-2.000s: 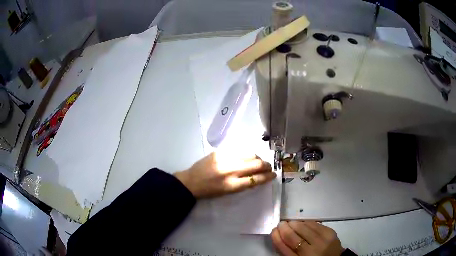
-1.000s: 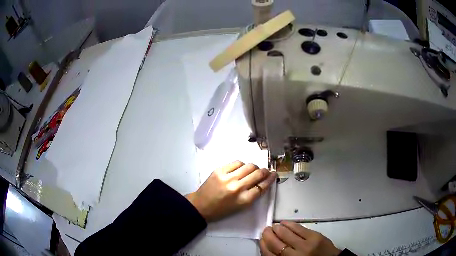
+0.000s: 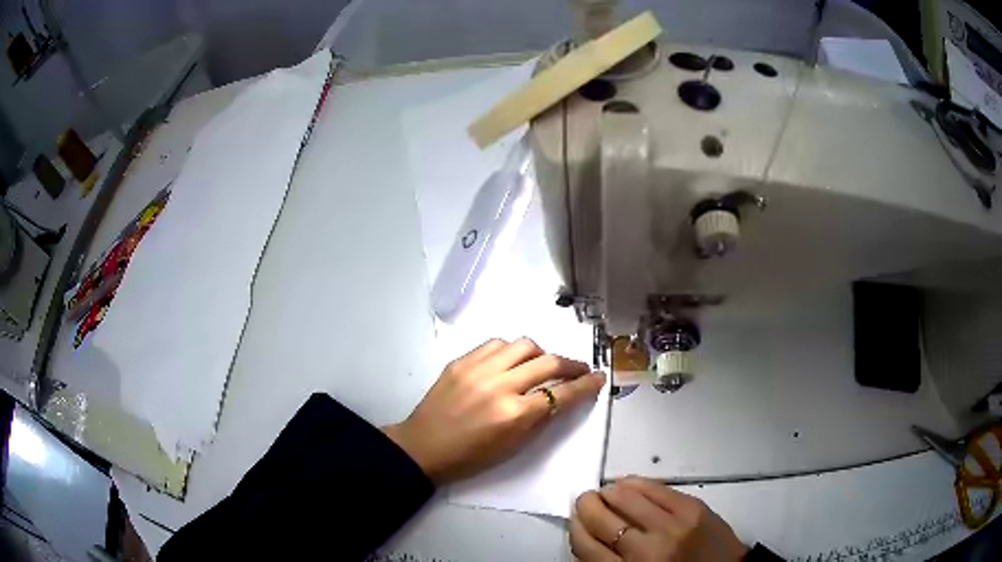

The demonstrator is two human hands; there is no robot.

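The white fabric panel (image 3: 516, 480) lies flat under the machine head, its right edge in line with the presser foot and needle (image 3: 600, 345). My left hand (image 3: 494, 406) rests palm down on the fabric, fingers slightly spread, fingertips at its right edge just in front of the presser foot. My right hand (image 3: 654, 523) pinches the fabric's near right corner between thumb and fingers at the front of the table. The fabric under my left palm is hidden, and lamp glare washes out the part beyond it.
The cream sewing machine head (image 3: 769, 165) fills the right, with a tape roll (image 3: 566, 79) on top. A lilac-white lamp (image 3: 472, 247) hangs left of the needle. A black pad (image 3: 887, 336) and orange-handled scissors (image 3: 981, 478) are at right. A ragged white sheet (image 3: 209, 253) lies left.
The camera view has shifted slightly. My left hand has changed from flatter across the cloth to more bent fingers, still by the presser foot. My right hand keeps its pinch on the near corner.
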